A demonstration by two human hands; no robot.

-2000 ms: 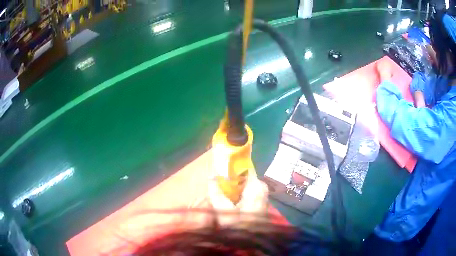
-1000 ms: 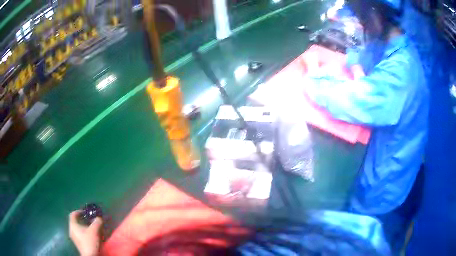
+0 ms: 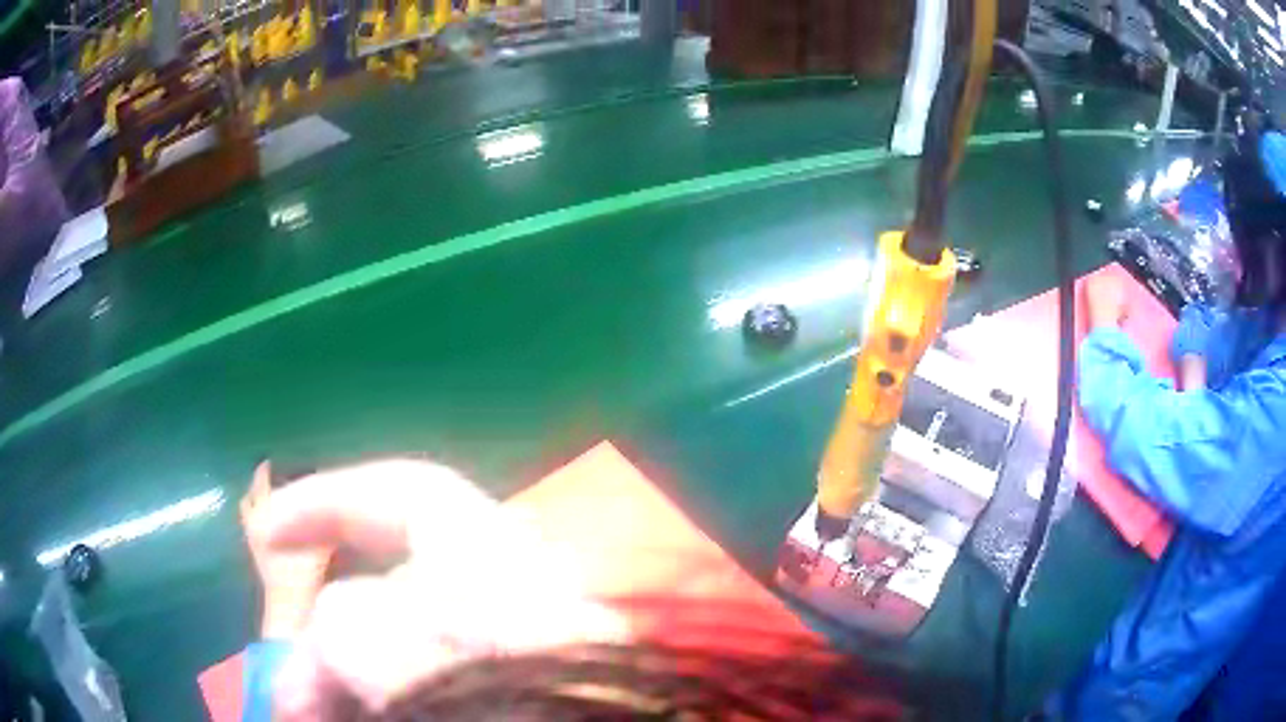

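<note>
My left hand (image 3: 291,581), with a blue cuff below it, is raised at the lower left over the red-pink mat's (image 3: 621,515) left side. My right hand (image 3: 374,511) is overexposed and reaches left across the mat. The two hands meet and overlap, and anything between them is hidden. The yellow electric screwdriver (image 3: 889,353) hangs tilted from above, not held, its tip down at the front compartment of the screw box (image 3: 924,564). Glossy black round units stand on the green surface, one beyond the mat (image 3: 770,326) and one at far left (image 3: 81,567).
A clear bag (image 3: 71,656) lies at lower left, another clear bag (image 3: 1008,522) beside the box. The black cable (image 3: 1061,325) loops down right of the screwdriver. A person in a blue smock (image 3: 1213,437) works at a neighbouring mat on the right. Hair covers the bottom edge.
The view has swung. My right hand, earlier on the screwdriver, now meets my left hand. The released screwdriver hangs over the screw box. The black unit seen in my left hand is now hidden.
</note>
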